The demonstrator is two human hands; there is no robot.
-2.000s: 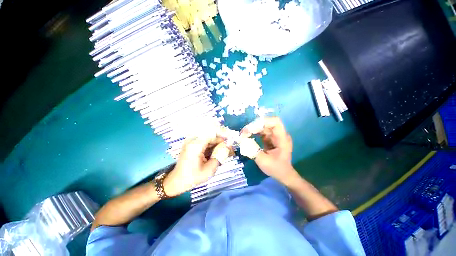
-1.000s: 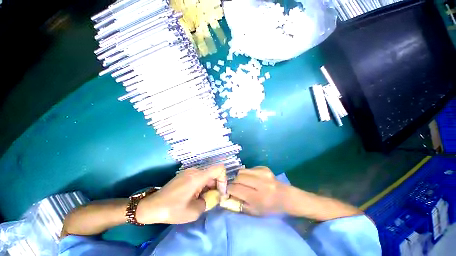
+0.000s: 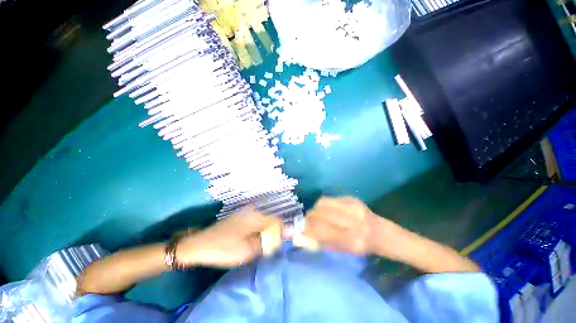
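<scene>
A long slanting row of slim silvery metal tubes (image 3: 202, 107) lies on the green bench, its near end by my hands. A loose heap of tiny white plastic inserts (image 3: 295, 108) lies right of the row. My left hand (image 3: 230, 240) and my right hand (image 3: 338, 226) are close together at the near end of the row, in front of my blue coat, both blurred. Cream-yellow coverings show on the thumbs. Fingers are curled inward; a small pale bit shows between them, but what they hold is too blurred to tell.
An open clear bag of white inserts (image 3: 341, 38) lies behind the heap, beside yellow pieces (image 3: 243, 28). Several loose tubes (image 3: 409, 117) lie left of the black tray (image 3: 505, 82). Bagged tubes (image 3: 72, 268) are at lower left. Blue crates (image 3: 537, 243) stand at lower right.
Both hands have come from beside the insert heap down towards my coat. Since the last earlier frame they have shifted slightly up and the right fingers have moved a little apart from the left.
</scene>
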